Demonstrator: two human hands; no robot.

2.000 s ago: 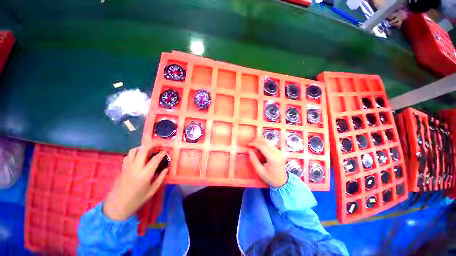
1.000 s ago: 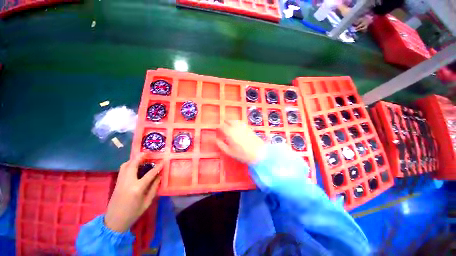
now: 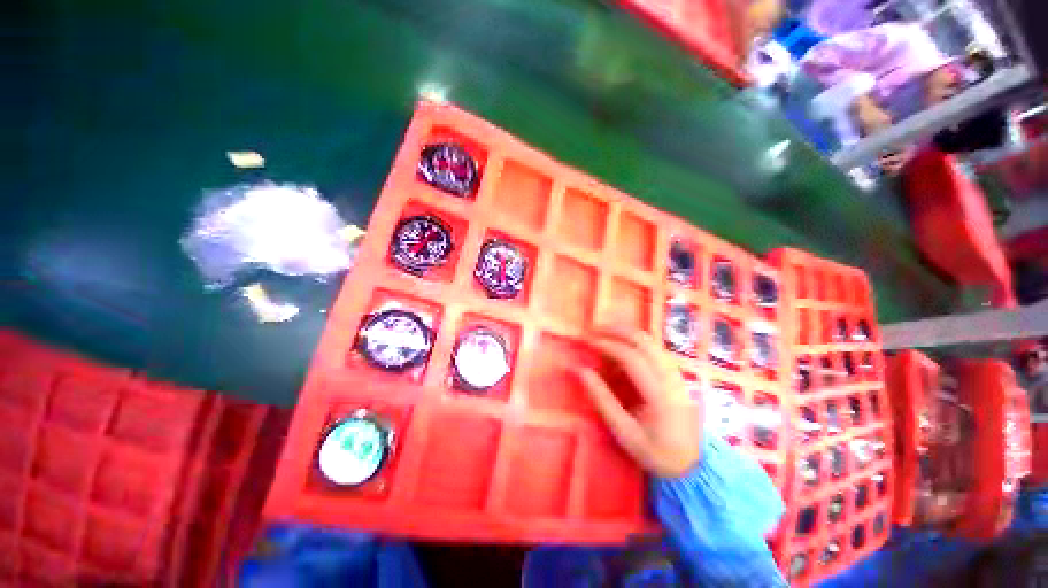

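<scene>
An orange-red compartment tray (image 3: 448,517) lies tilted in the view. Its left columns hold watch bodies with lit faces: a green one (image 3: 353,449) at the lower left, whitish ones (image 3: 395,338) (image 3: 480,357) above it, and dark dials with red marks (image 3: 421,244) (image 3: 501,268) (image 3: 448,169) higher up. Its right columns hold darker, greyer discs (image 3: 723,279). My right hand (image 3: 653,404) is over the empty middle pockets, thumb and fingers apart, with nothing visible in it. My left hand is not in view.
Crumpled clear film (image 3: 267,233) and pale scraps (image 3: 245,159) lie left of the tray. Empty red trays (image 3: 86,459) are at lower left. A filled tray (image 3: 827,273) adjoins at right, with further red trays (image 3: 914,431) beyond. A person (image 3: 879,57) is at upper right.
My left hand has left the lower-left watch and the picture. That watch now shows a green face. The view has turned and come closer. My right hand remains over the tray's middle.
</scene>
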